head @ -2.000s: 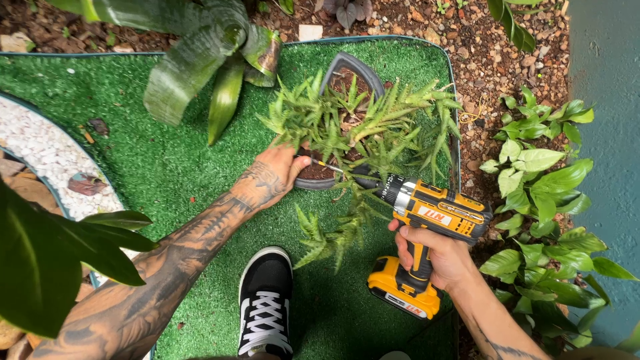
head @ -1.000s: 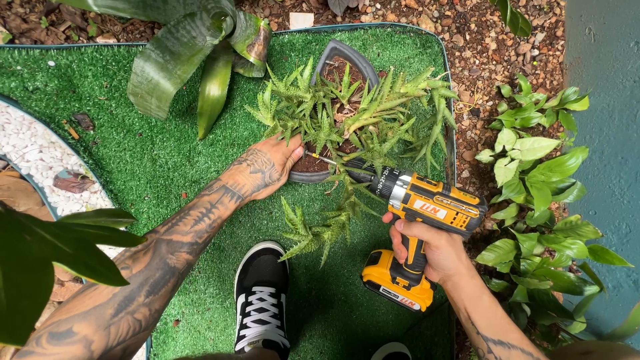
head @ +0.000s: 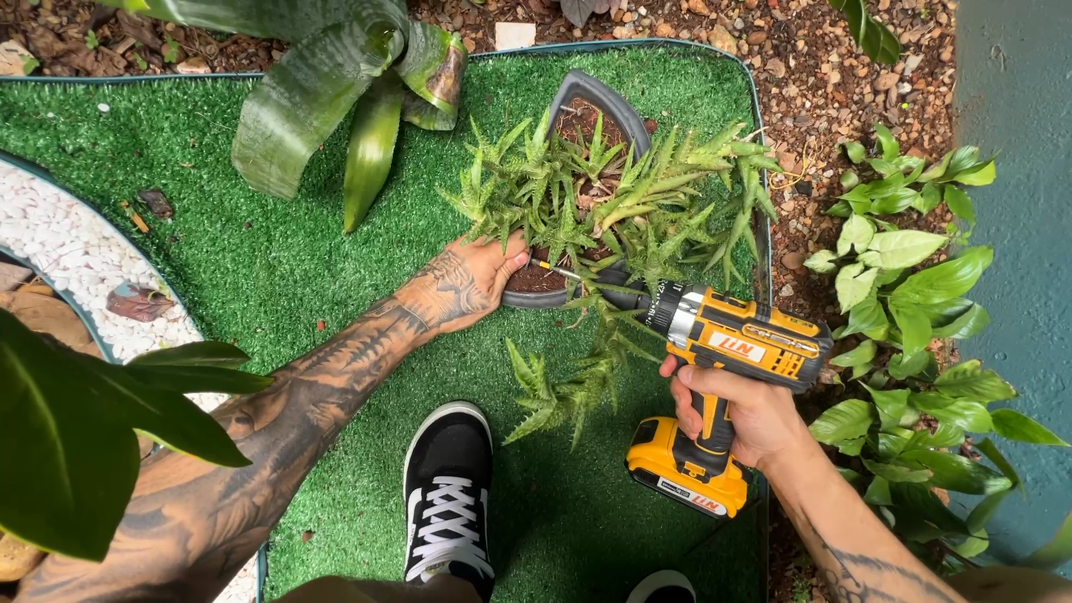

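My right hand grips the handle of a yellow and black cordless drill, its chuck pointing left. A thin bit with a yellow band runs from the chuck side toward my left fingertips, over the soil. My left hand is at the left rim of a dark grey pot, thumb and fingers closed on its edge. Spiky succulents spread over the pot and hide much of it. One long stem hangs over the near side, below the drill's chuck.
Artificial turf lies under the pot, with my shoe on it. A broad-leaved plant stands at upper left, white pebbles at left. Gravel, leafy plants and a blue-green wall lie to the right. Large leaves overhang the lower left.
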